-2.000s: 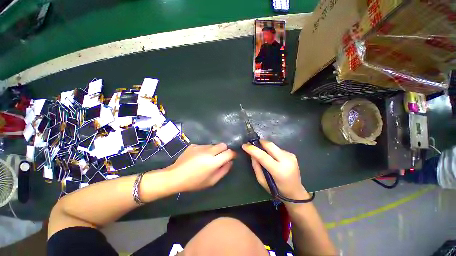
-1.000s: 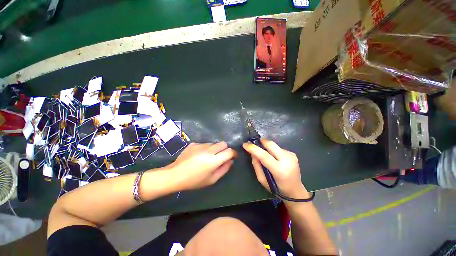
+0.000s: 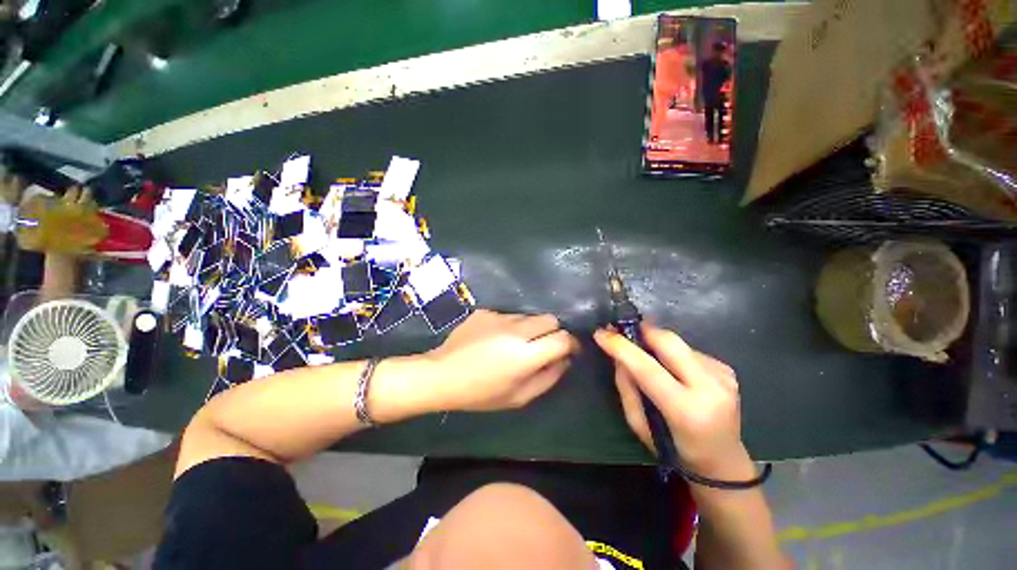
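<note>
My right hand point(image 3: 683, 395) is closed around a black soldering iron point(image 3: 627, 316), its thin metal tip pointing up and away over the dark green mat. My left hand point(image 3: 507, 359) rests low over the mat, left of the iron, with thumb and fingertips together. I cannot see whether anything is between them. A heap of LCD screens point(image 3: 307, 292), white and black squares with orange tabs, lies to the left of my left hand. No circuit board shows near my hands.
A smartphone point(image 3: 689, 98) playing video lies at the back. A tip-cleaning pot point(image 3: 892, 298) and a cardboard box point(image 3: 831, 89) are at the right. A white fan point(image 3: 67, 352) and another person's hand and sleeve are at the left. A green conveyor point(image 3: 335, 50) runs behind.
The view has turned left, so everything sits further right and more of the fan and the other person shows. The phone picture differs. My hands keep nearly the same pose.
</note>
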